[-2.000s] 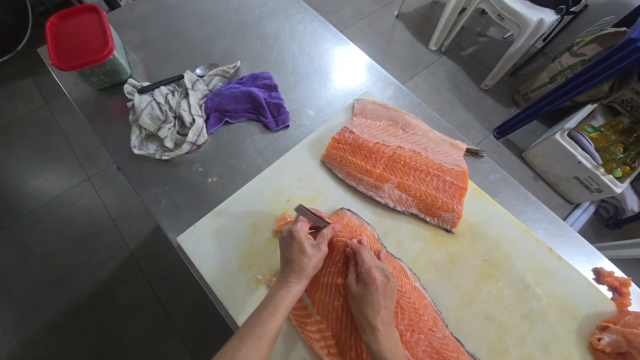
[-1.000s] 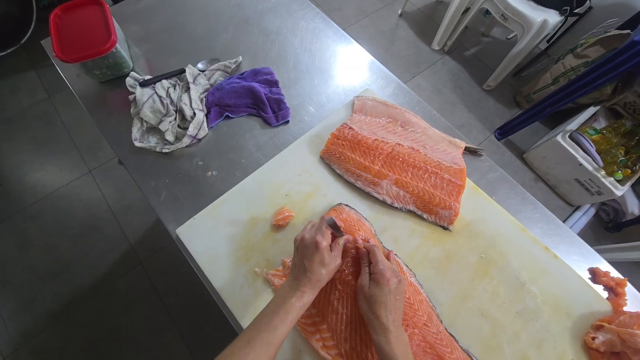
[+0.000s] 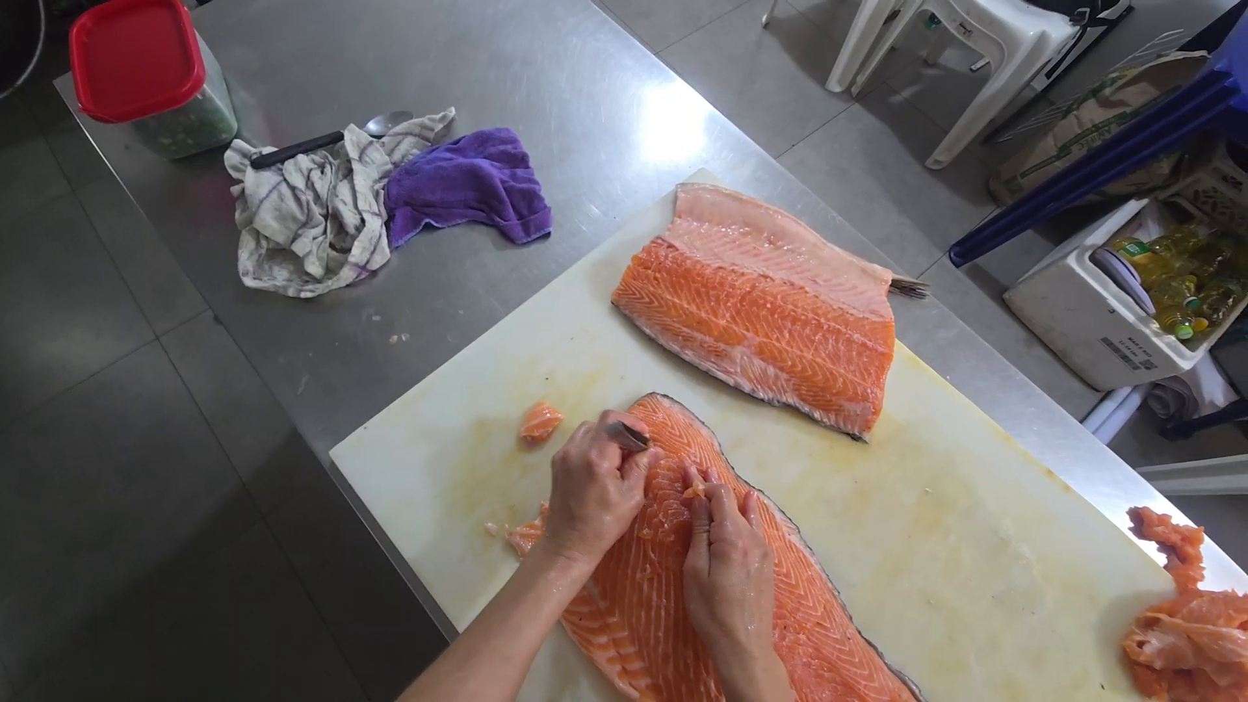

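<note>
A large salmon fillet [image 3: 663, 585] lies flesh side up on the white cutting board [image 3: 975, 507], under both hands. My left hand [image 3: 597, 487] is closed around a small metal tool [image 3: 627, 436], perhaps tweezers, whose tip is hidden near the flesh. My right hand [image 3: 726, 556] rests on the fillet just to the right, its fingertips pinching a small orange scrap of salmon [image 3: 694, 490]. Another salmon fillet [image 3: 770, 302] lies farther back on the board. A small salmon piece [image 3: 540, 423] sits on the board left of my left hand.
On the steel table [image 3: 468, 68] are a red-lidded container [image 3: 136, 63], a patterned cloth [image 3: 312, 214], a spoon [image 3: 388, 123] and a purple cloth [image 3: 473, 190]. Salmon trimmings [image 3: 1194, 634] lie at the right. Beyond the table stand a white chair [image 3: 1004, 44] and a white box [image 3: 1092, 302] of bottles.
My left hand has moved from beside the small loose salmon piece, which it partly covered two seconds ago, to the fillet near my right hand. The metal tool has turned with it.
</note>
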